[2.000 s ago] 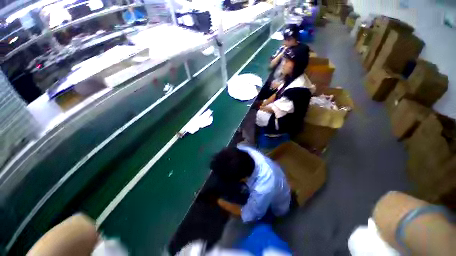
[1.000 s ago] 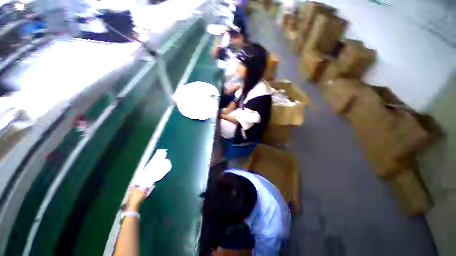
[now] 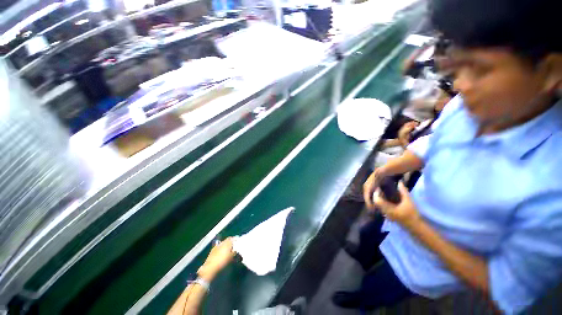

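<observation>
My left hand [image 3: 220,253], with a band at the wrist, reaches in from the bottom over the green bench [image 3: 271,200]. Its fingers are closed on the left corner of a white cloth [image 3: 265,243]. The cloth spreads to the right of the hand over the green surface, with one corner pointing up. A small, unclear metallic bit shows at the fingertips. My right hand is not in view.
A person in a light blue shirt [image 3: 468,203] stands close at the right, hands around a small dark object. A white round item [image 3: 363,118] lies farther along the bench. Pale rails run lengthwise. Cluttered shelves stand behind. Another seated worker is partly hidden.
The person in blue, bent low before, is now upright and closer. My left hand has gone from beyond the frame to the cloth, which is now spread into a pointed shape. My right arm has left view.
</observation>
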